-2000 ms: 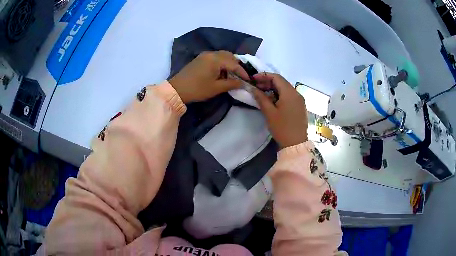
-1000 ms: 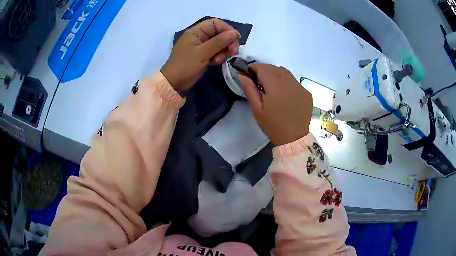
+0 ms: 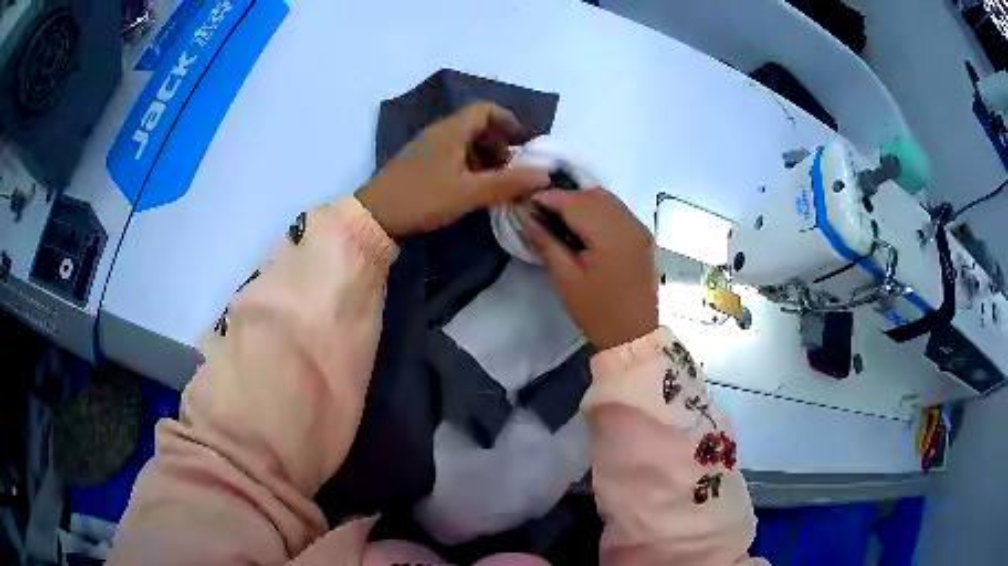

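The dark grey garment panel (image 3: 381,387) lies from the table down into my lap, its far end (image 3: 470,94) flat on the table. White pocket cloth (image 3: 514,315) lies on it, crossed by dark grey strips (image 3: 470,387). A bunched white part (image 3: 514,238) is raised between my hands. My left hand (image 3: 453,171) pinches its edge, thumb towards my right hand; the fingertips are blurred. My right hand (image 3: 602,260) is closed around small black thread snips (image 3: 558,221), at the right side of the bunched cloth. The snips' blades are blurred.
The white sewing machine head (image 3: 812,227) stands at right, with a lit needle plate (image 3: 691,232) and a brassy part (image 3: 724,296) left of it. A dark red block (image 3: 829,345) lies below the head. Yellow-orange handles (image 3: 934,437) are at the far right edge. A blue JACK label (image 3: 188,105) is at upper left.
My left hand was lifted away from the bunched cloth a second ago and has come back down to it. My right hand, with the snips, has moved slightly left.
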